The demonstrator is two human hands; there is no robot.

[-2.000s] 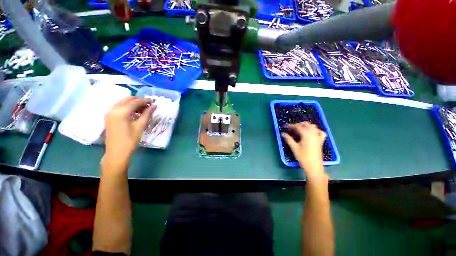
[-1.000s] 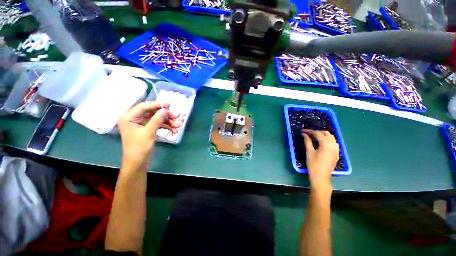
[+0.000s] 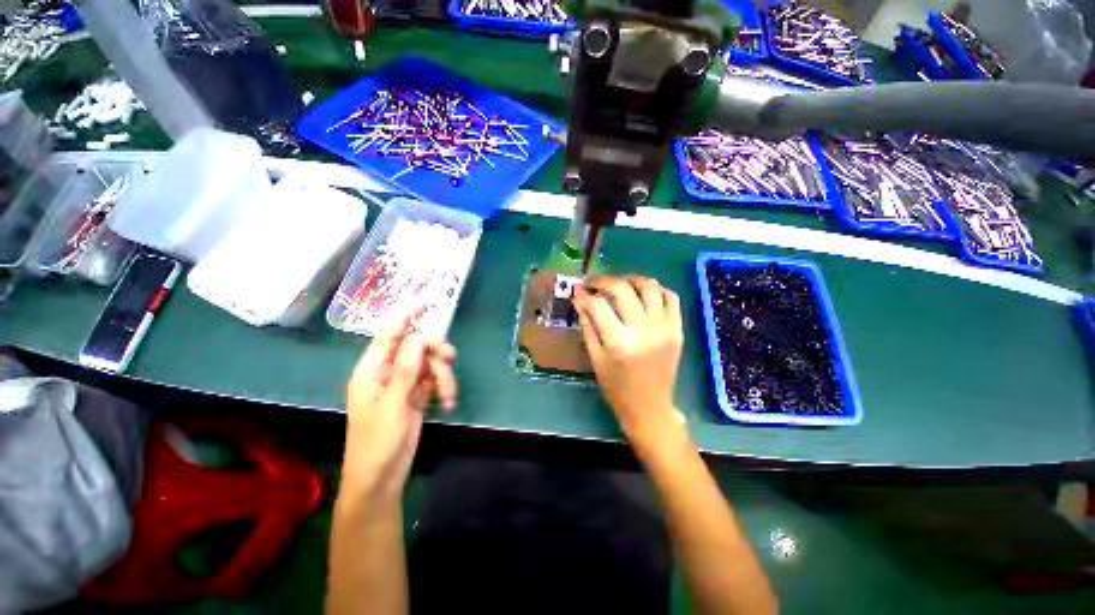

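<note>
The hand press point(image 3: 624, 108) stands at the centre, its narrow ram above a small silver fixture point(image 3: 563, 288) on the brownish base plate point(image 3: 555, 342). My right hand point(image 3: 633, 342) is at the fixture, fingertips together against its right side; they hide any small part there. My left hand point(image 3: 402, 378) is at the front edge of the clear plastic box point(image 3: 462, 258) of white and red sticks, thumb and fingertips pinched around what looks like a thin stick part, too blurred to be sure. The black-parts tray point(image 3: 781, 342) lies right of the press.
A blue tray point(image 3: 510, 180) of scattered sticks lies behind the box. A white lidded container point(image 3: 282, 246) and a phone point(image 3: 132, 310) are at the left. Blue stock trays point(image 3: 889, 186) of sticks stand rear right. The grey press lever point(image 3: 937, 114) crosses the upper right.
My right hand has left the black-parts tray and moved left to the fixture. My left hand has come back from over the clear box to its front edge. The view has shifted slightly.
</note>
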